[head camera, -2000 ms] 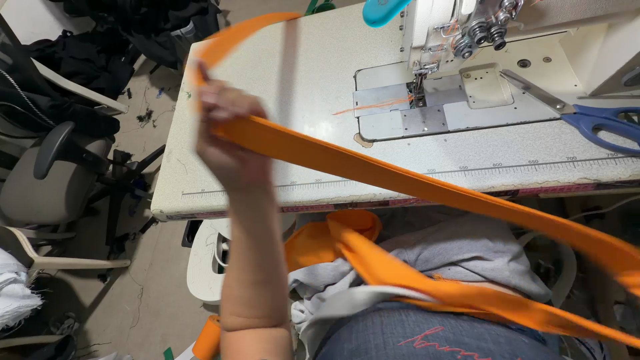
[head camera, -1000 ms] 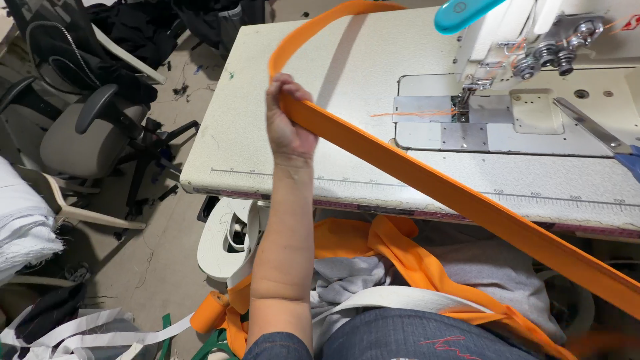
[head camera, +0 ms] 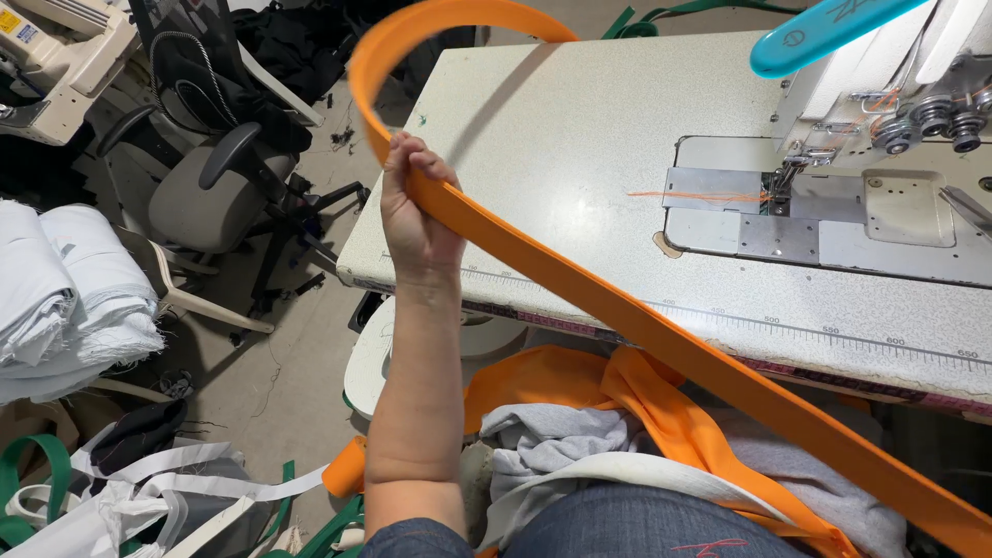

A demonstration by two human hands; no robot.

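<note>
My left hand (head camera: pixel 421 205) grips a long orange fabric strip (head camera: pixel 589 294) above the left part of the sewing table (head camera: pixel 573 147). From my hand the strip runs taut down to the lower right edge of the view. Beyond my fingers it loops up and over the table's far edge. My right hand is out of view. The industrial sewing machine (head camera: pixel 837 116) stands at the right, with orange threads (head camera: pixel 697 195) trailing left from its needle area. More orange fabric (head camera: pixel 666 426) and grey cloth (head camera: pixel 558 438) lie over my lap.
Metal scissors (head camera: pixel 969 209) show at the right edge. A teal handle-like object (head camera: pixel 837 35) juts in at the top. An office chair (head camera: pixel 225 194) and stacked white fabric (head camera: pixel 85 294) are at the left. Green and white strips (head camera: pixel 209 484) lie lower left; a white roll (head camera: pixel 370 364) sits below the table.
The view has shifted left, bringing the white fabric stack in. My left hand keeps its grip on the orange strip, whose loop beyond the hand shows more fully than two seconds ago.
</note>
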